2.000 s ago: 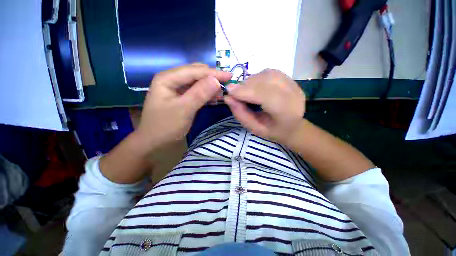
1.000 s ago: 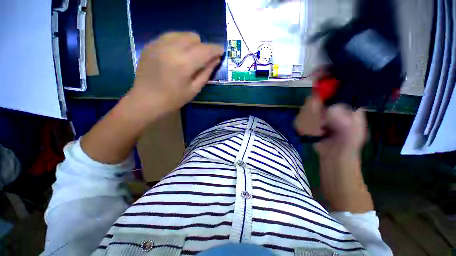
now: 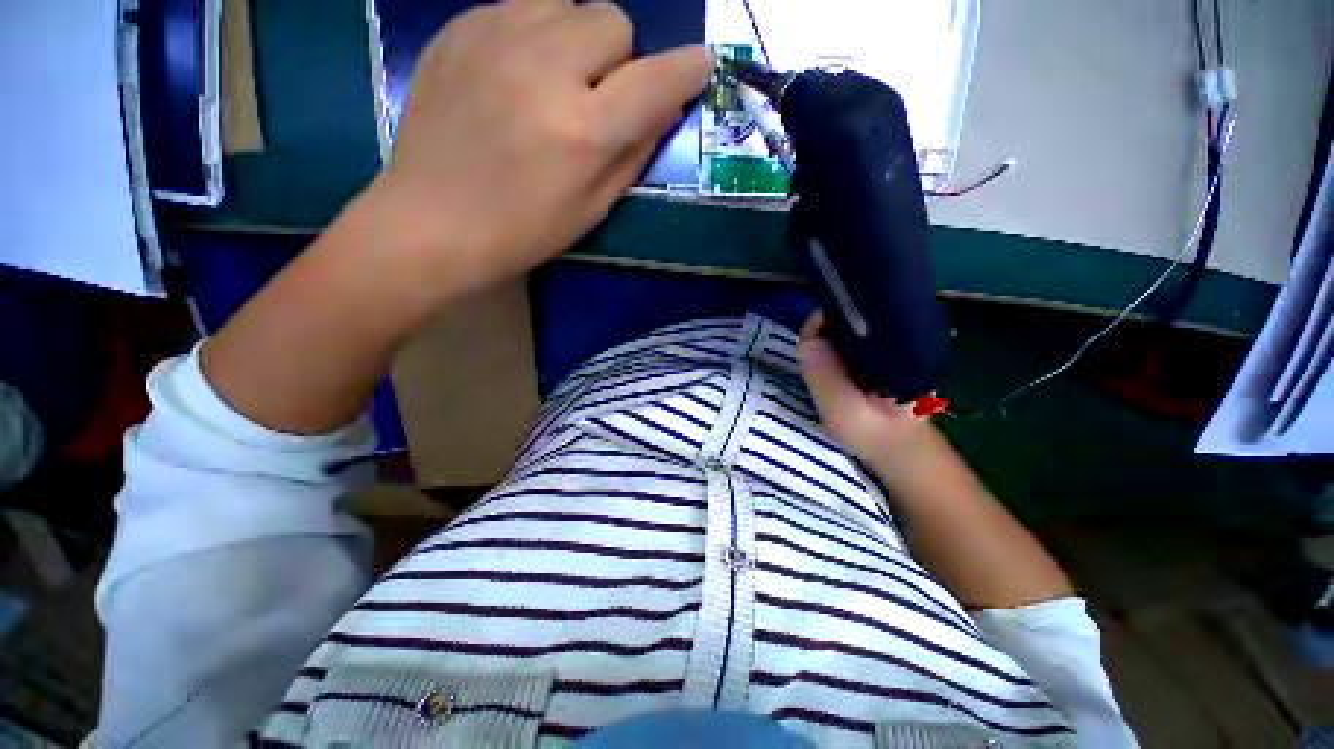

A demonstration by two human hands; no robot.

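Note:
My right hand (image 3: 860, 407) grips the black soldering gun (image 3: 871, 220) from below, mostly hidden under its body. The gun's front end is at the small green circuit board (image 3: 749, 176), by the border of the dark screen panel (image 3: 672, 157) and the white half of the display unit (image 3: 863, 41). My left hand (image 3: 534, 132) is over the dark panel, thumb and finger pinched together at the board's upper left. What the fingertips hold is too small to tell; a thin lead wire runs up from there. The exact tip contact is hidden.
A thin silvery solder wire (image 3: 1090, 344) trails right from the gun's rear. A cable with a white connector (image 3: 1214, 88) lies at the right on the beige mat (image 3: 1068, 147). White sheets (image 3: 1265, 351) stand at the right edge; white sheets and another unit (image 3: 179, 103) are at the left.
My right hand has brought the soldering gun left and forward from the right side onto the board. My left hand has moved up and right to the board. The view has shifted slightly.

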